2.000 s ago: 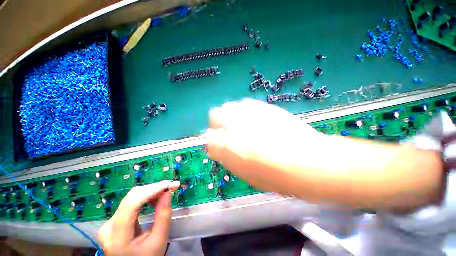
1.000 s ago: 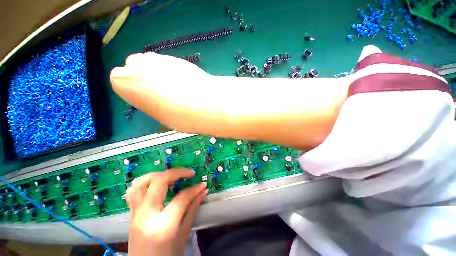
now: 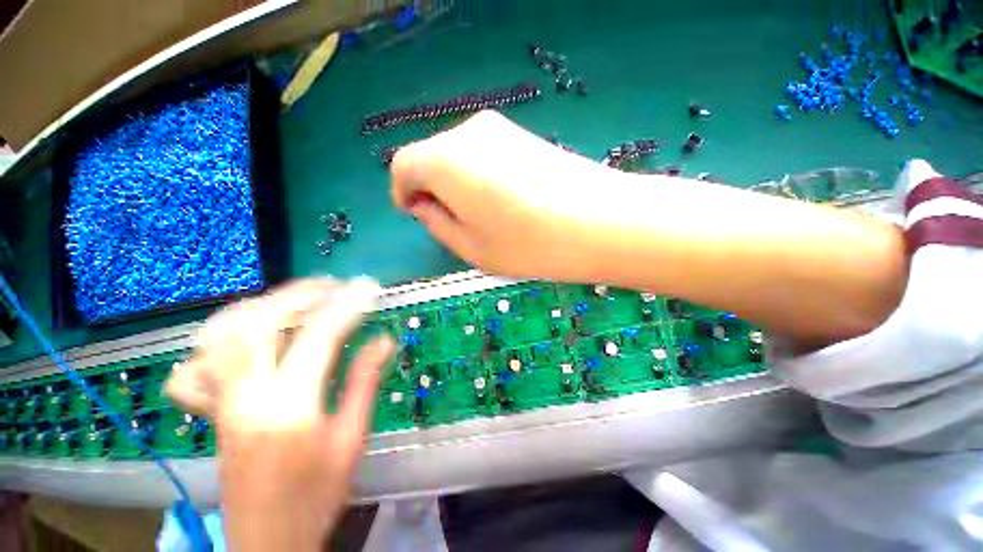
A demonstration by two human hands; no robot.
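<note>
The green circuit board panels (image 3: 539, 345), dotted with white, blue and dark parts, run along the near edge in a pale rail. My left hand (image 3: 291, 377) is over the boards at left, blurred, thumb and fingers apart, with nothing visible in it. My right hand (image 3: 464, 194) is above the green mat, just below the row of small black components (image 3: 453, 109); its fingers are curled and its fingertips are hidden, so whether it holds a part cannot be told. More black components (image 3: 634, 152) lie behind my right forearm.
A black tray (image 3: 272, 178) full of blue leaded components stands at left. Loose blue components (image 3: 825, 86) and a separate green board (image 3: 949, 43) lie at upper right. A yellowish sliver (image 3: 310, 69) lies behind the tray. A blue cord (image 3: 92, 394) crosses the boards at left.
My right hand has moved over the boards to the mat, then slightly right from the tray side. My left hand has lifted and shifted left, its fingers now spread. The view has shifted slightly.
</note>
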